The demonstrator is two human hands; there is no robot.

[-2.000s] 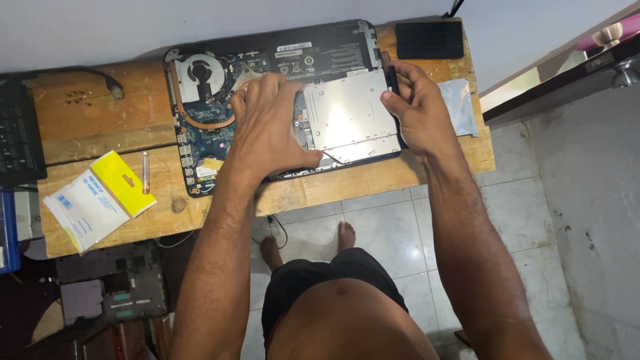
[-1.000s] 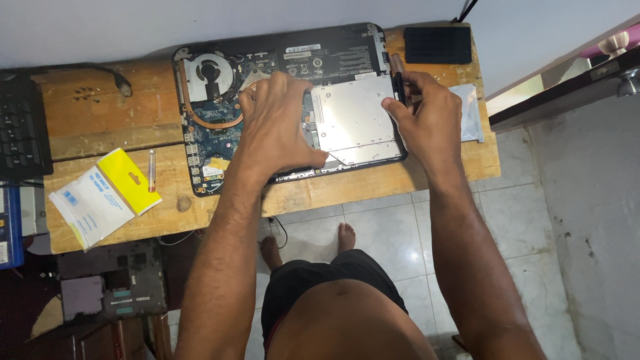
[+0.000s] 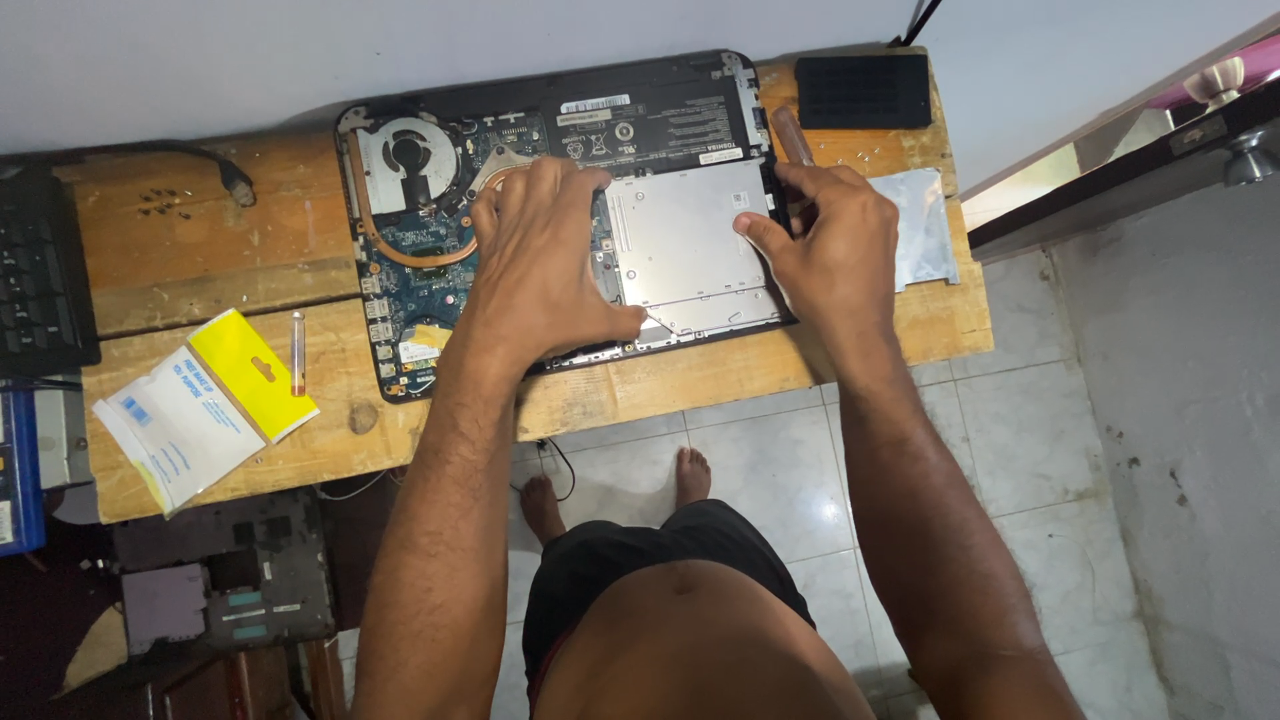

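Observation:
An opened laptop base (image 3: 400,385) lies on the wooden table, its cooling fan (image 3: 405,165), copper heat pipe, blue circuit board (image 3: 425,240) and black battery (image 3: 650,125) exposed. The silver metal optical drive (image 3: 690,240) sits in its right part. My left hand (image 3: 545,260) rests spread over the middle of the laptop, thumb at the drive's lower left corner; what its curled fingertips touch is hidden. My right hand (image 3: 835,235) grips the right edge of the drive and laptop, thumb on the silver top, fingers hidden at the side.
A black cover (image 3: 863,92), small screws and a silvery bag (image 3: 912,225) lie at right. To the left are more screws (image 3: 165,202), a cable plug (image 3: 240,190), a yellow-and-white packet (image 3: 215,405), a clear tube (image 3: 298,355) and a black keyboard (image 3: 40,270).

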